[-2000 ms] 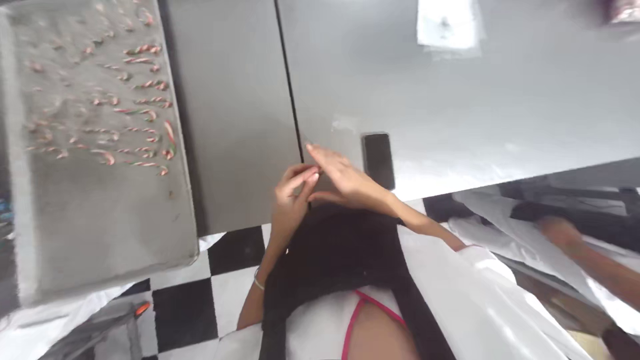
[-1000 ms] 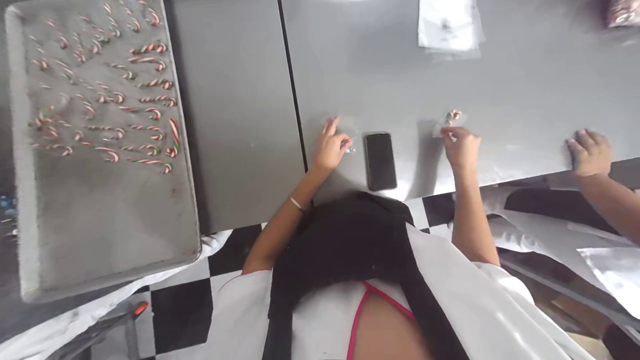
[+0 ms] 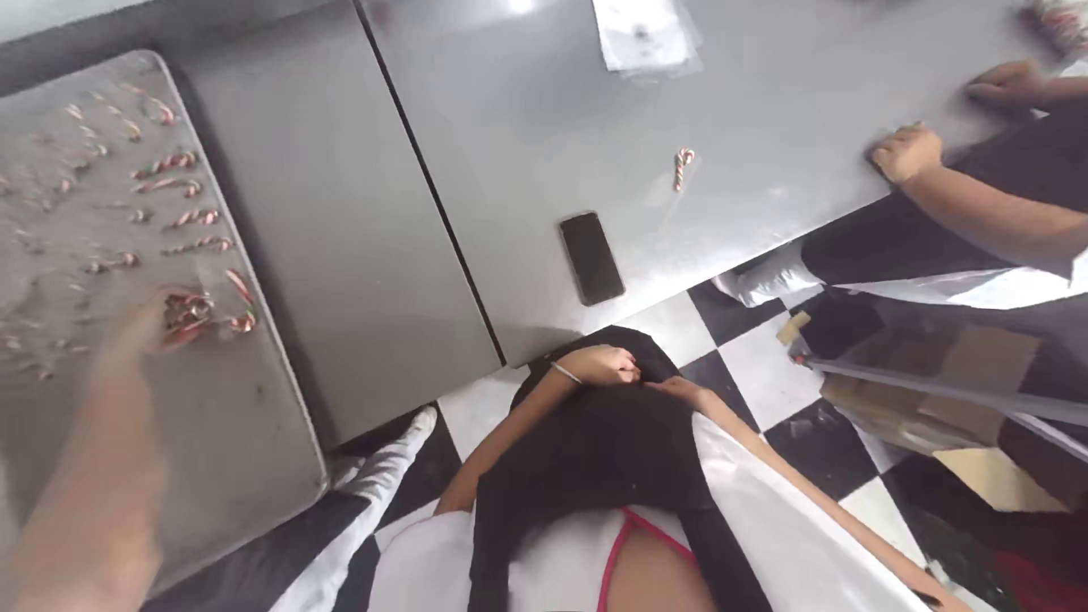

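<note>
My left hand (image 3: 610,365), with a band at the wrist, rests against the front of my black apron (image 3: 586,450), its fingers curled. Close to its fingertips is my right hand (image 3: 680,391), also at the apron. Whether either hand grips anything is not visible. A black phone (image 3: 592,258) lies on the metal table just beyond my hands. Farther off to the right, a small striped candy cane (image 3: 682,168) lies on the table, apparently in or on clear film.
At left, a co-worker's blurred hand (image 3: 161,319) is over candy canes on a metal tray (image 3: 255,408). Another person's hands (image 3: 909,153) rest on the table at right. Clear plastic bags (image 3: 642,34) lie at the far side. A dark seam crosses the table.
My hands have drawn back from the tabletop to my apron; my right hand has left the candy cane. A co-worker's arm has come in over the tray. The view has shifted.
</note>
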